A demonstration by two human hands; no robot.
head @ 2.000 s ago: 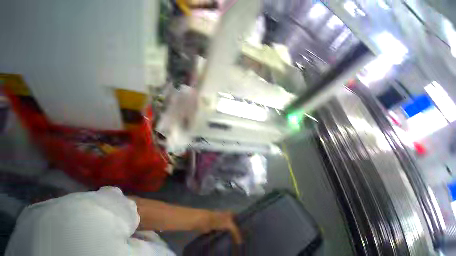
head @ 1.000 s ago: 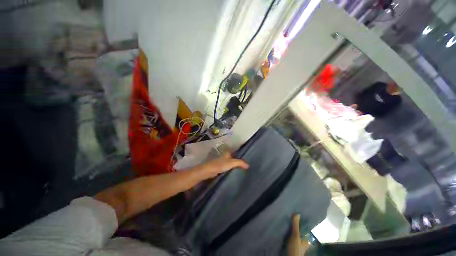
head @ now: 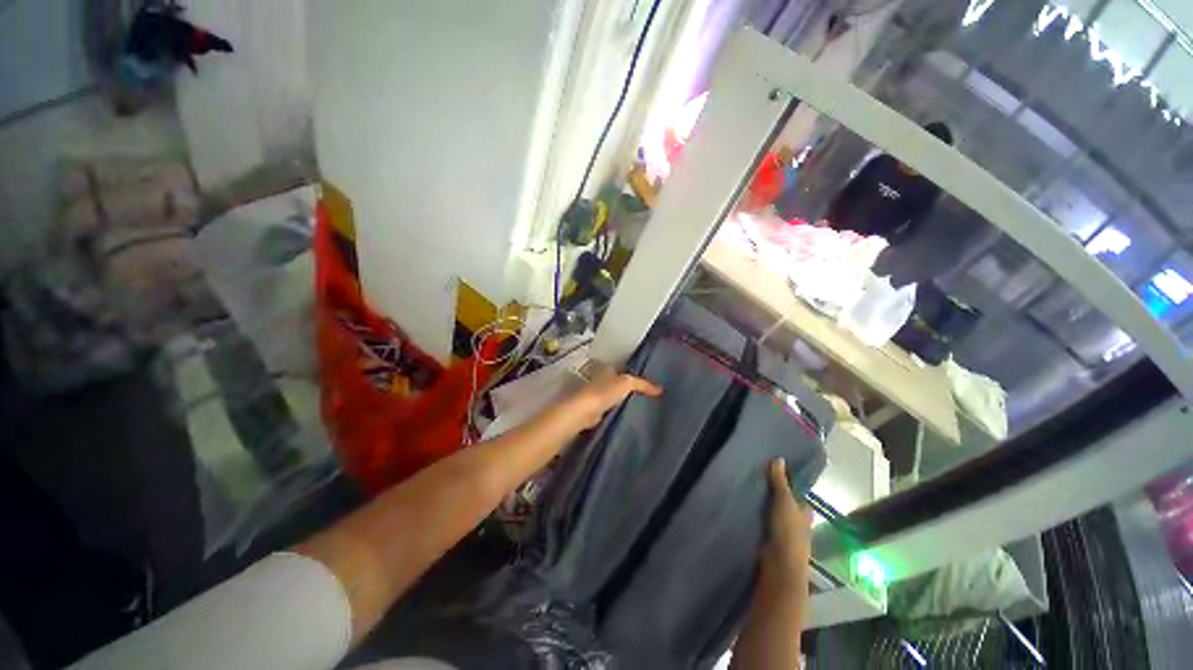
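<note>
A folded grey curtain bundle [head: 713, 504] lies in front of me, with a dark band running along its length and a thin red edge near its far end. My left hand [head: 612, 390] holds its left edge, with the thumb on top. My right hand [head: 782, 517] holds its right edge, also with the thumb on top. The fingers under the bundle are hidden. Shiny dark plastic [head: 556, 635] shows at the bundle's near end.
A pale machine frame [head: 680, 216] with a green light [head: 869, 571] stands beyond the bundle. A red bag [head: 393, 412] hangs by a white pillar [head: 419, 144] at left. Behind the frame, a person in dark clothes [head: 890, 196] is by a cream table [head: 850, 343] with white cloth.
My right hand now shows more fully on the bundle's right edge; earlier only my left hand showed. The bundle is now at the pale machine frame, its red edge visible.
</note>
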